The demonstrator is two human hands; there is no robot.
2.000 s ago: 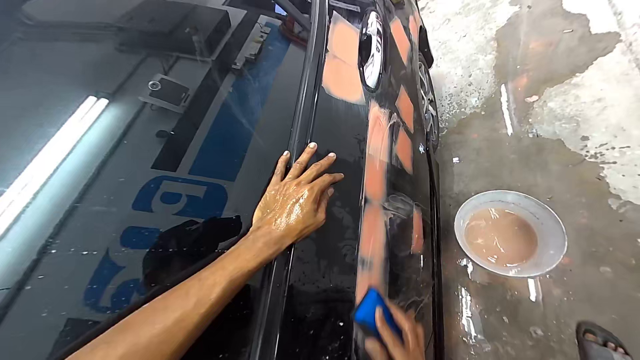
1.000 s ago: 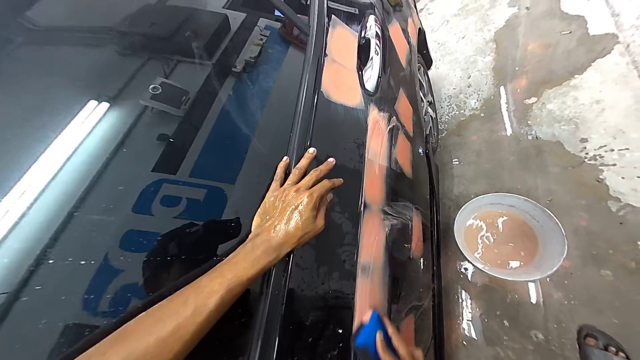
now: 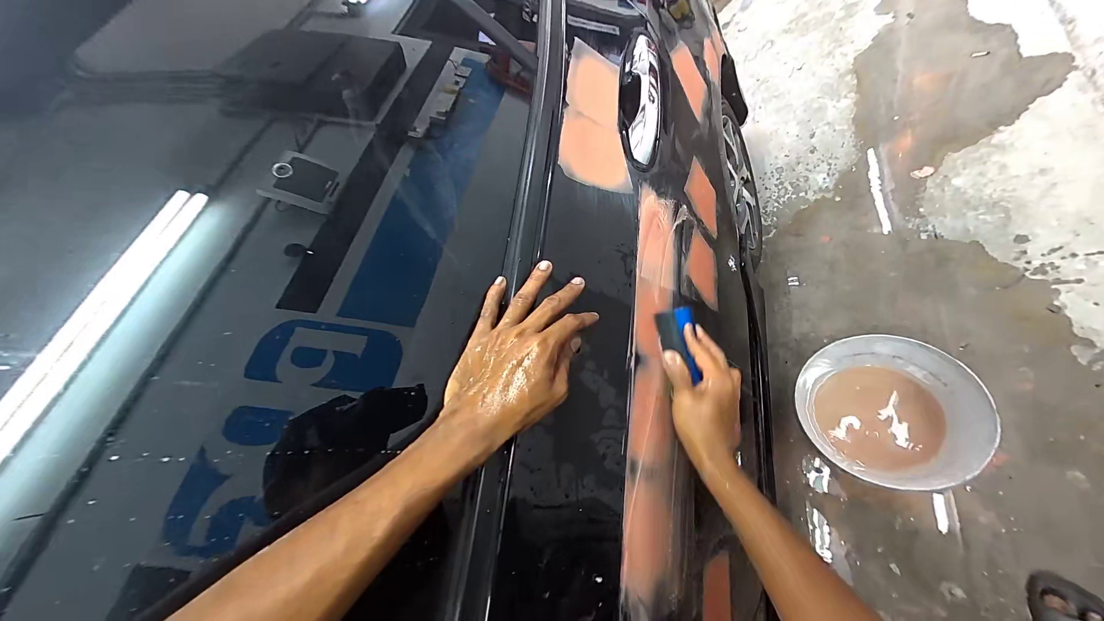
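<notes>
My left hand [image 3: 513,362], wet and with fingers spread, rests flat on the black car door [image 3: 569,483] beside the window trim. In my right hand [image 3: 709,392] is a blue sanding block [image 3: 679,332] with a dark face, gripped between thumb and fingers against the long orange filler strip [image 3: 653,431] along the door. That strip is wet and smeared, with dark patches in it. More orange filler patches [image 3: 595,142] lie beside the chrome door handle [image 3: 642,99] and lower on the car's side.
A white basin [image 3: 975,431] of cloudy pinkish water stands on the wet concrete floor [image 3: 931,285], right of the car. A wheel [image 3: 739,181] shows beyond the door. Glossy window glass [image 3: 216,285] fills the left. A sandal [image 3: 1065,599] is at the lower right corner.
My right hand has moved up along the filler strip with the blue block, from the bottom edge of the view. My left hand stays in place on the door.
</notes>
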